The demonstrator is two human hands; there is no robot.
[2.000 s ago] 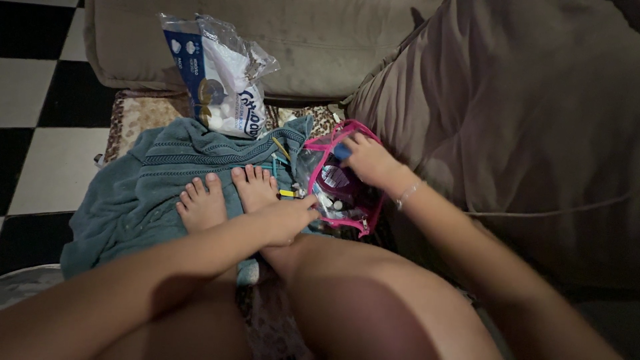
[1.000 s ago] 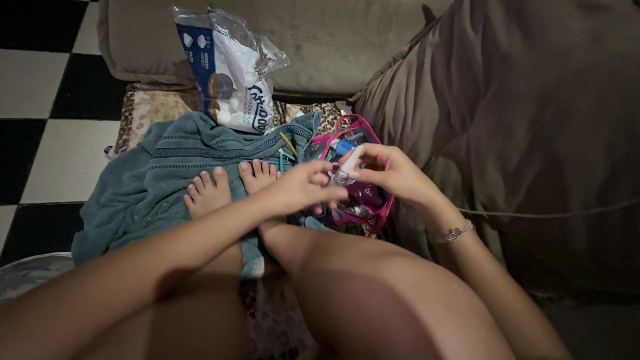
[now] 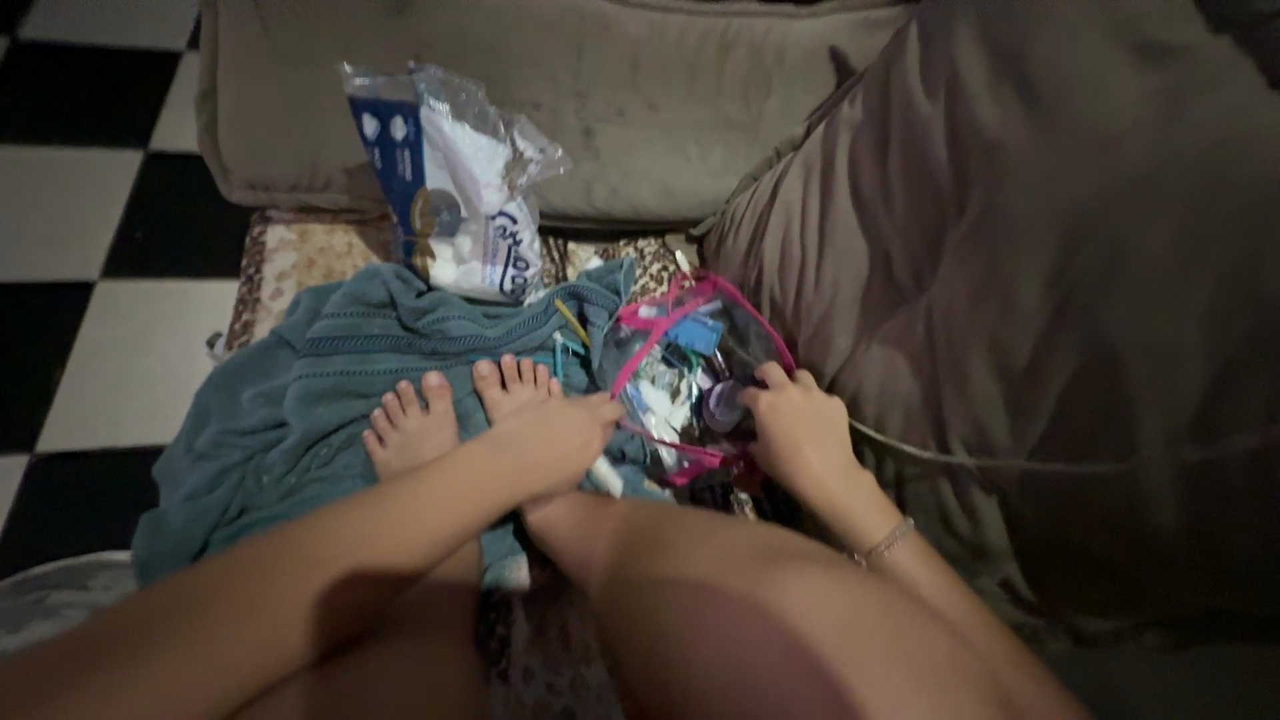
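A clear plastic pouch with pink trim stands with its mouth wide apart, right of my feet. My left hand grips its left edge; a white object, partly hidden, shows just below that hand. On the pouch's right side, my right hand has its fingers on the pink rim. Inside are a blue item, a round dark purple bottle or jar and several pale small things. A yellow stick and a turquoise thin-handled tool lie on the towel left of the pouch.
Under my bare feet is a crumpled teal towel. A plastic bag of cotton stands behind it on a leopard-print cloth. Grey-brown sofa cushions border the back and right. Checkered floor lies at left; a thin cord crosses the right cushion.
One second ago my hands were together over the pouch with a small white-capped bottle; now they are apart, at its two sides, and that bottle is no longer in my right fingers.
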